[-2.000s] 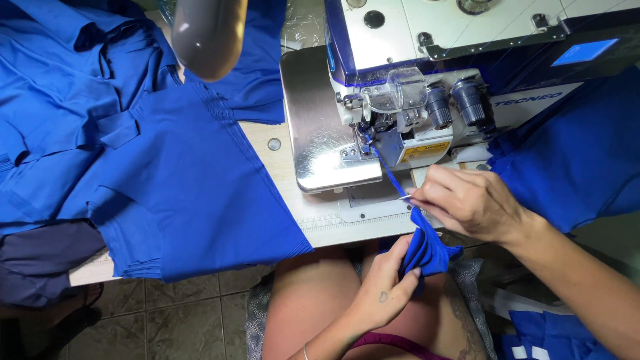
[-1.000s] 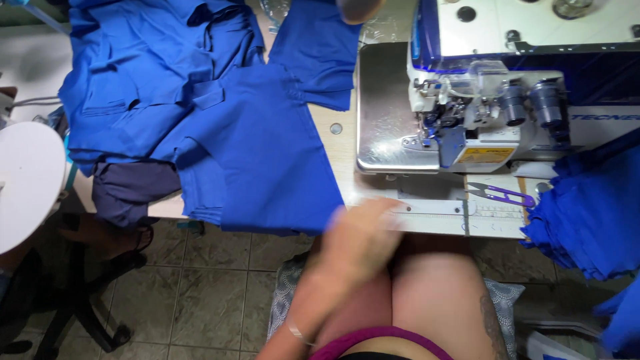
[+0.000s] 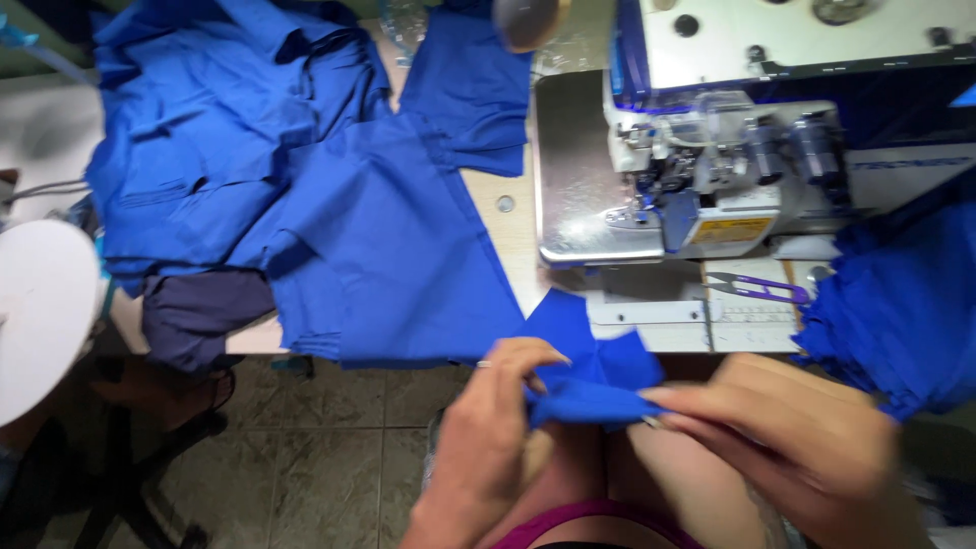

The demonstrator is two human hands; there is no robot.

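Note:
Both hands hold a small blue fabric piece [image 3: 595, 366] over my lap, at the front edge of the table. My left hand [image 3: 488, 427] pinches its left side, fingers curled over the cloth. My right hand [image 3: 785, 435], blurred, grips the right end between thumb and fingers. Behind the cloth stands an overlock sewing machine [image 3: 724, 168] with a metal bed plate [image 3: 587, 183]. Purple-handled thread snips [image 3: 759, 287] lie in front of the machine, above my right hand. Large blue fabric panels [image 3: 389, 252] lie left of the machine, near my left hand.
More blue cloth [image 3: 213, 130] is heaped at the upper left, with a dark fabric piece [image 3: 202, 313] below it. Bunched blue fabric [image 3: 915, 305] hangs at the right table edge. A white round surface [image 3: 46, 320], a person's foot [image 3: 183, 396] and a chair base [image 3: 130, 480] are at the left.
A second ago one blurred hand was over the table edge and no small piece showed in it; now both hands hold one. The snips, seen lying there a second ago, remain by the machine.

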